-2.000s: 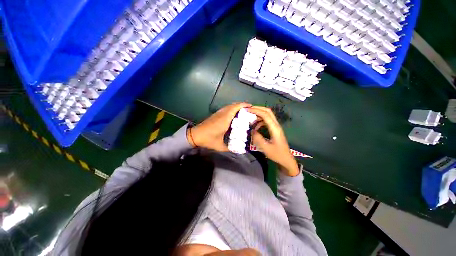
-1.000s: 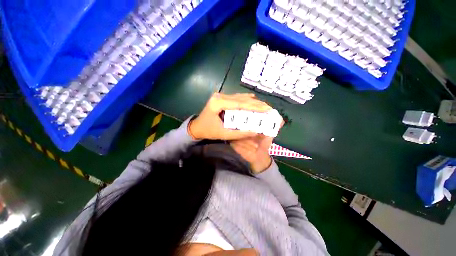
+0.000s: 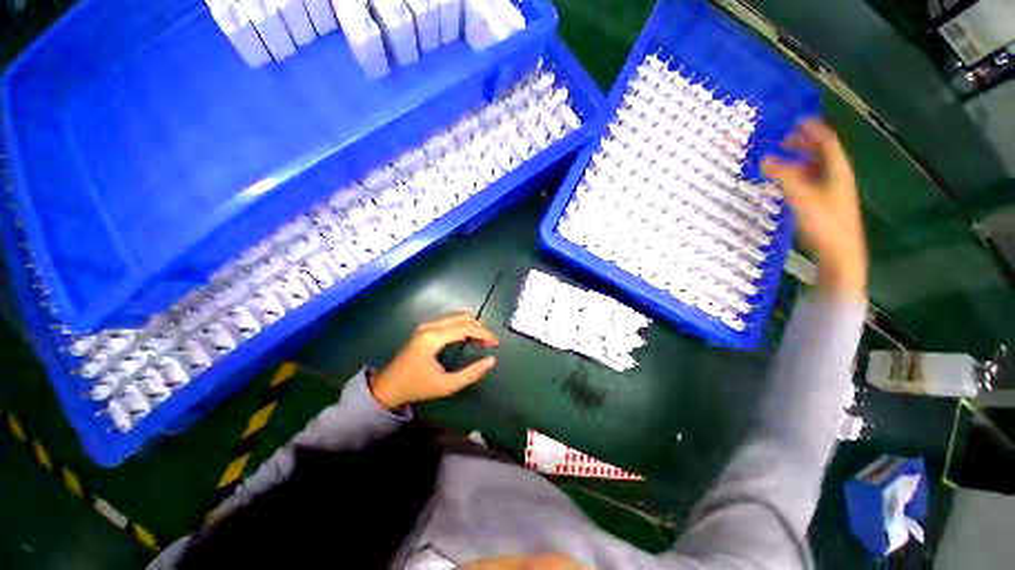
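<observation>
White power adapters stand in rows with pins up in the right blue tray (image 3: 551, 228). My right hand (image 3: 810, 178) is over that tray's right side, beside the ends of the rows, blurred, with fingers apart and no adapter visible in it. A block of white adapters (image 3: 579, 320) lies on the dark green mat. My left hand (image 3: 436, 359) is just left of the block, fingers curved apart, holding nothing visible.
An upper left blue tray (image 3: 212, 134) holds some adapters at its far end, stacked on a lower blue tray (image 3: 278, 345) full of adapters. A red-marked label sheet (image 3: 573, 457) lies at the bench edge. A bottle (image 3: 922, 373) and tissue box (image 3: 879, 507) are at right.
The row of adapters has left my hands. My right hand has moved far up and right to the right tray; my left hand is apart, near the block. The view has shifted.
</observation>
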